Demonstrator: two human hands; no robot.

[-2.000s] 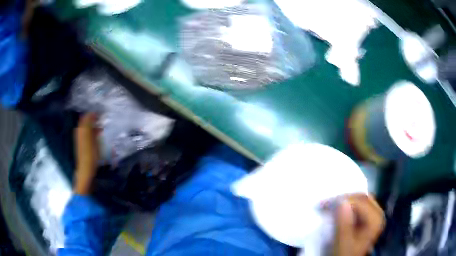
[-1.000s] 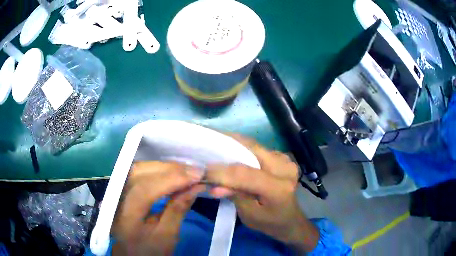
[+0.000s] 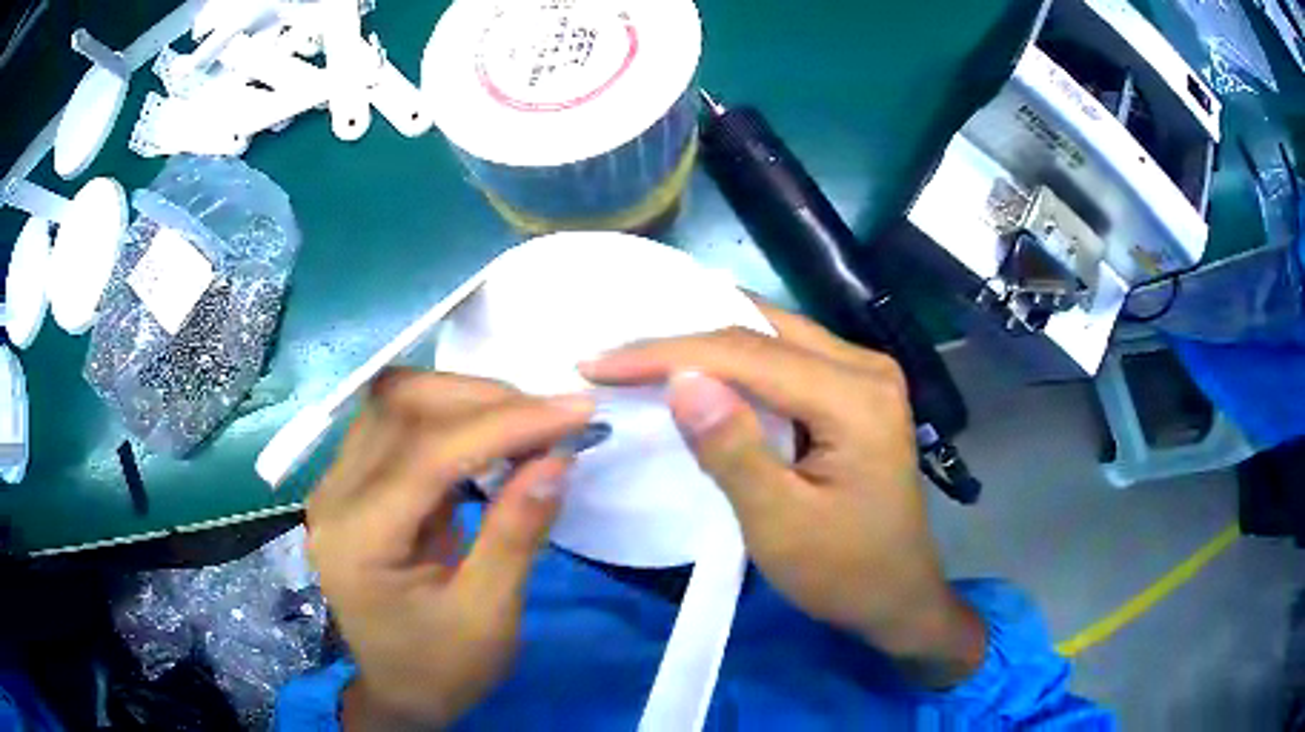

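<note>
A round white plate (image 3: 601,293) with two long white arms is in front of me; one arm (image 3: 375,350) points lower left, the other (image 3: 697,644) points down. My left hand (image 3: 444,501) is at the plate's left side and pinches a tiny dark piece (image 3: 587,435) between thumb and fingertips. My right hand (image 3: 802,472) is over the plate's right side, thumb and forefinger apart near the dark piece. Whether its hidden fingers grip the plate cannot be told.
A drum (image 3: 573,179) with a white top stands beyond the plate. A black electric screwdriver (image 3: 823,229) lies right of it, then a screw feeder (image 3: 1095,157). A bag of screws (image 3: 201,322), loose white arms (image 3: 272,86) and finished assemblies (image 3: 89,258) are at the left. A blue sleeve (image 3: 1245,379) shows far right.
The white plate has gone from tilted up to facing me more flatly. My hands have moved apart at the fingertips, showing the dark piece. Earlier, the left hand was reaching among bags below the bench.
</note>
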